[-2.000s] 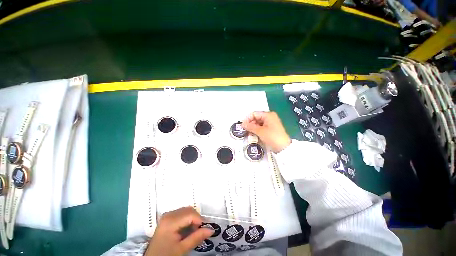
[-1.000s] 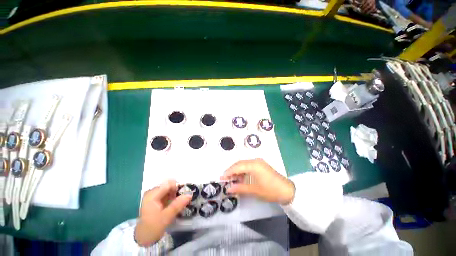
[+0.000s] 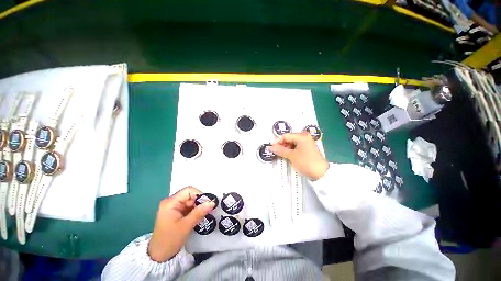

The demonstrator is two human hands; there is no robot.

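Observation:
My left hand (image 3: 174,222) pinches the left end of a clear sticker sheet low near my body. Round black stickers with white print (image 3: 232,203) show on it, two above and three below. My right hand (image 3: 303,155) is over the white foam sheet, thumb and finger pinched at the right edge of a printed screen sticker (image 3: 266,152) lying over a smartwatch face. Two other watches (image 3: 282,128) above it also show white print. Several watches at the left (image 3: 209,118) have plain black faces. My right hand and sleeve hide part of the watches and cream straps.
Foam sheets with printed watches (image 3: 82,192) lie at the left. Sticker stock (image 3: 367,125), a small white box (image 3: 391,118) with a pale bottle (image 3: 423,104), and crumpled tissue (image 3: 422,157) are at the right. A yellow edge (image 3: 263,78) borders the green conveyor belt.
My right hand has moved from the sticker sheet up to a watch that was plain black and now shows print. The sheet's upper row has gone from three stickers to two.

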